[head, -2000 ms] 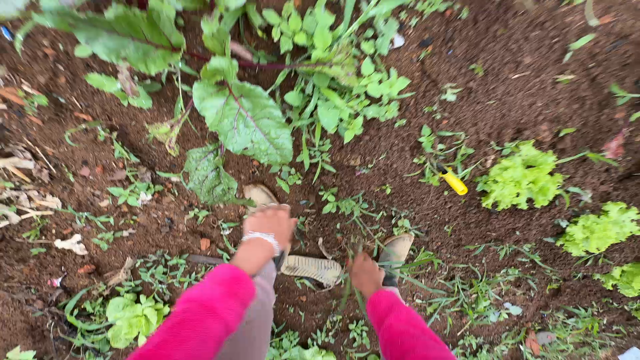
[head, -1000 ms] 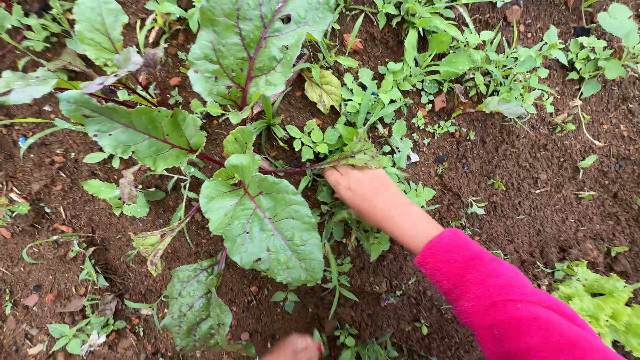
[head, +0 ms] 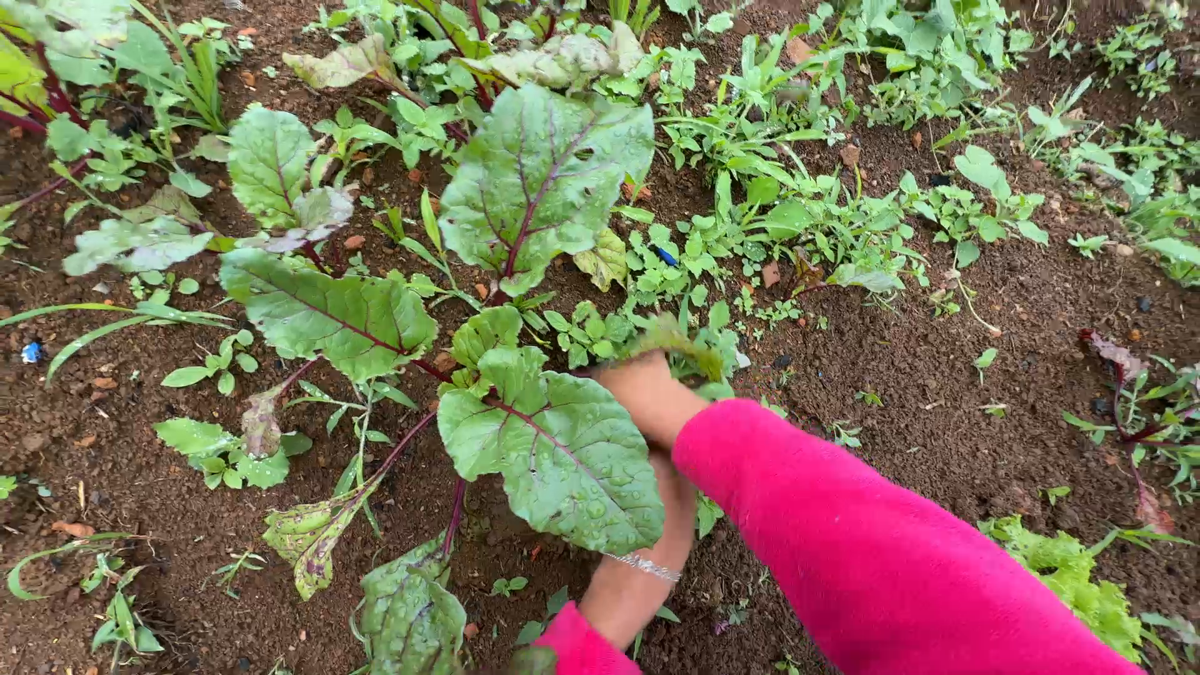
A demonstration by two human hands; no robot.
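Note:
A beet plant with broad green leaves and dark red veins [head: 553, 441] spreads over the middle of the view. My right hand [head: 647, 389], below a pink sleeve, reaches in at the right side of its leaves, beside low weeds [head: 591, 333]; its fingers are hidden. From below comes my left hand [head: 670, 497], with a bracelet [head: 645, 567] at the wrist. It passes under the large beet leaf and close beneath my right hand, its fingers also out of sight. Whether either hand grips anything cannot be seen.
More beet plants [head: 272, 169] grow at the upper left. Dense weeds [head: 787, 206] run toward the upper right. Lettuce [head: 1059, 581] stands at the lower right, and a small red-leaved plant [head: 1120, 403] at the right edge. Brown soil [head: 919, 450] lies between them.
My left hand has moved up from the bottom edge to beneath the beet leaf, near my right hand. Two seconds ago both hands were by the shoes; the view has shifted strongly.

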